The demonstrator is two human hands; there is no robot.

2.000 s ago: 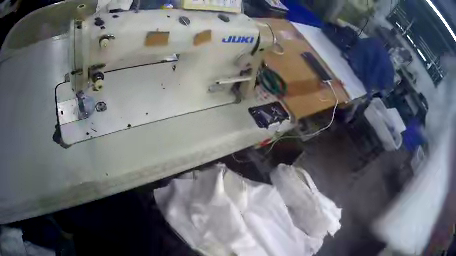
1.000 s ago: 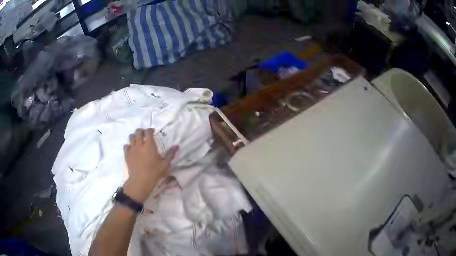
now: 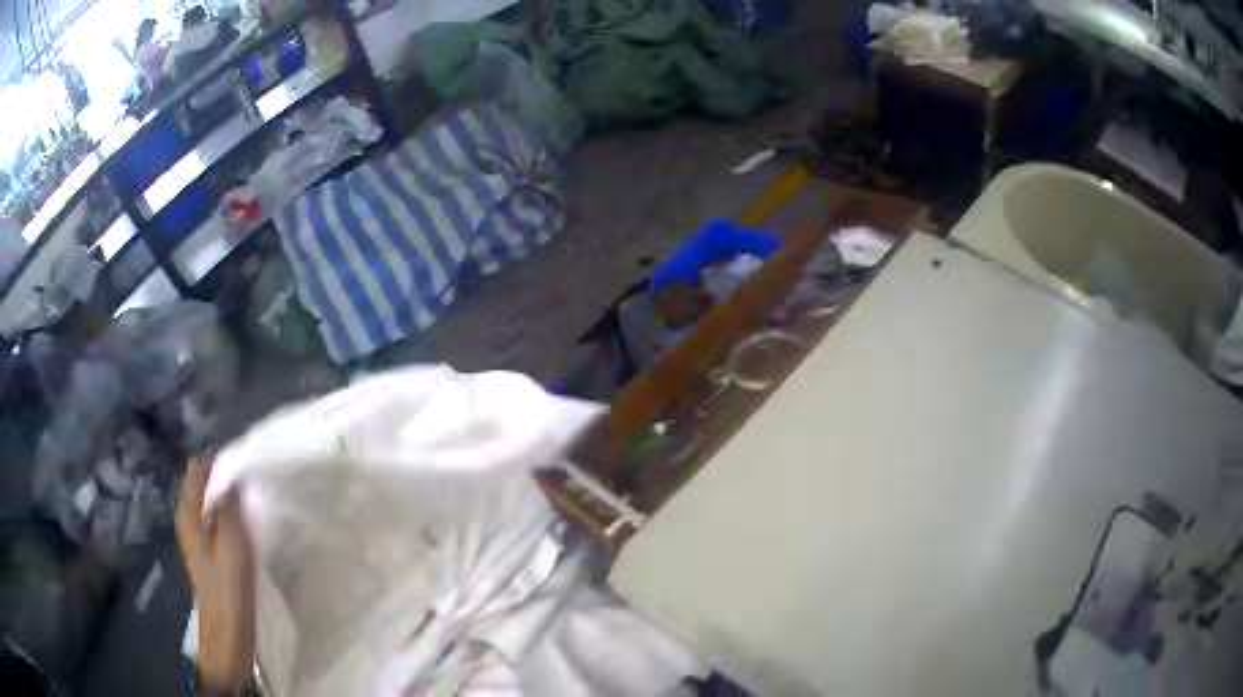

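Note:
A large white cloth (image 3: 395, 531) lies heaped at the lower left, beside the near corner of the machine table. Its upper part is raised and blurred. My left hand (image 3: 218, 572) is at the cloth's left edge, seen side on, and grips that edge. Part of its fingers is hidden by the cloth. My right hand is not in view.
The cream machine table (image 3: 872, 477) fills the right side. An open brown wooden drawer (image 3: 641, 443) with small items juts from its left edge. A blue-striped bag (image 3: 409, 232), clear plastic bags (image 3: 123, 409) and green sacks (image 3: 654, 61) lie beyond.
The view has turned from the machine to the white cloth. Since one second ago, my left hand has gone from flat on top of the cloth to its left edge, and the cloth is lifted there.

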